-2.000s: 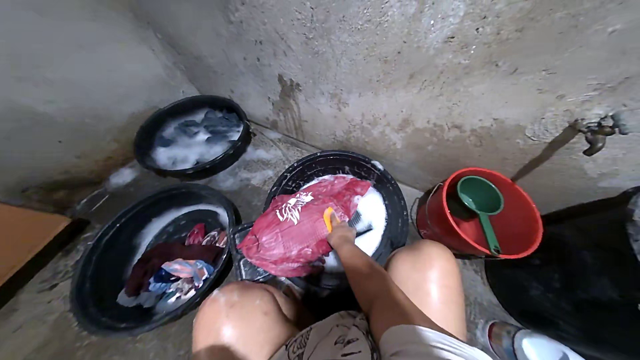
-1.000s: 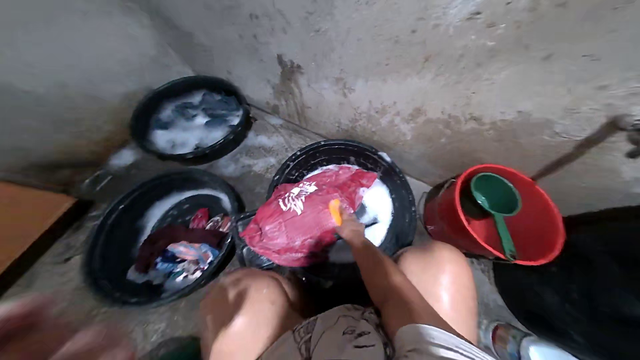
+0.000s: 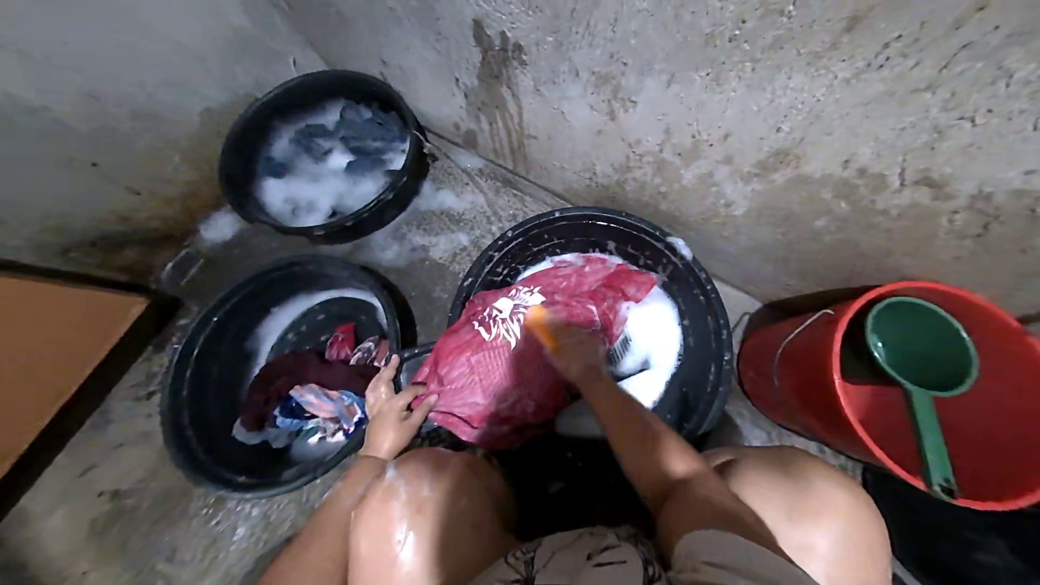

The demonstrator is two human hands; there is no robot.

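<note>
A wet red garment (image 3: 504, 374) with a white print lies spread over the near left part of a black plastic basin (image 3: 707, 325) holding white suds. My right hand (image 3: 578, 353) grips an orange object (image 3: 542, 327), perhaps a brush or soap bar, against the cloth; the hand is blurred and hides part of it. At the garment's left edge is my left hand (image 3: 394, 410), fingers spread, its fingertips touching the cloth. Whether they pinch the fabric is not clear. Under the garment's left side, a dark edge of something shows.
A black basin (image 3: 191, 431) with maroon and multicoloured clothes stands left. Behind it, another basin (image 3: 236, 162) holds dark cloth in suds. At right, a red bucket (image 3: 792, 357) holds a green dipper (image 3: 926, 349). Concrete walls (image 3: 731, 106) rise behind; an orange-brown panel (image 3: 65, 349) lies far left.
My left hand, a blur at the lower left one second ago, has come to the red garment's left edge. My right hand stays on the cloth with the orange object.
</note>
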